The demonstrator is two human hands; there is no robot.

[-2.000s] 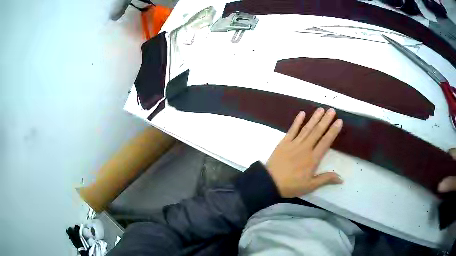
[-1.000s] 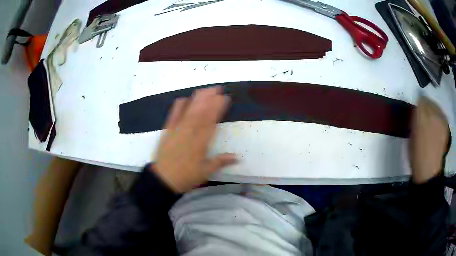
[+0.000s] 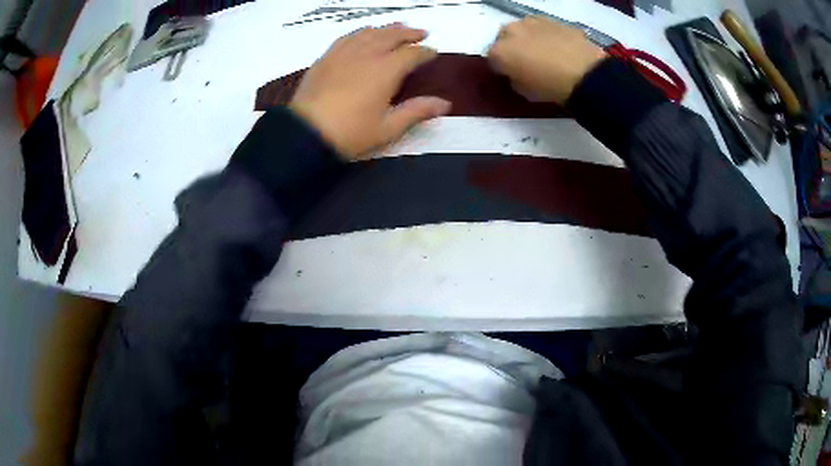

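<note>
A short curved maroon piece (image 3: 460,86) lies flat at mid-table, partly hidden by both hands. My left hand (image 3: 364,91) is over its left part, thumb and fingers apart. My right hand (image 3: 545,62) is at its right part with the fingers curled; whether they pinch the fabric is hidden. Nearer me lies a long dark strip (image 3: 392,196) with a maroon piece (image 3: 565,193) over its right part. My sleeves cover both ends of the strip.
Red-handled shears (image 3: 651,68) lie at back right, partly behind my right arm. An iron (image 3: 733,86) rests on a dark pad farther right. A silver metal gauge (image 3: 170,44) is at back left. Dark stacked pieces (image 3: 44,187) and off-white scraps (image 3: 91,77) lie at the left end.
Both hands have moved from the long strip up to the short maroon piece behind it. The view has swung right since the oldest frame, bringing the iron into sight.
</note>
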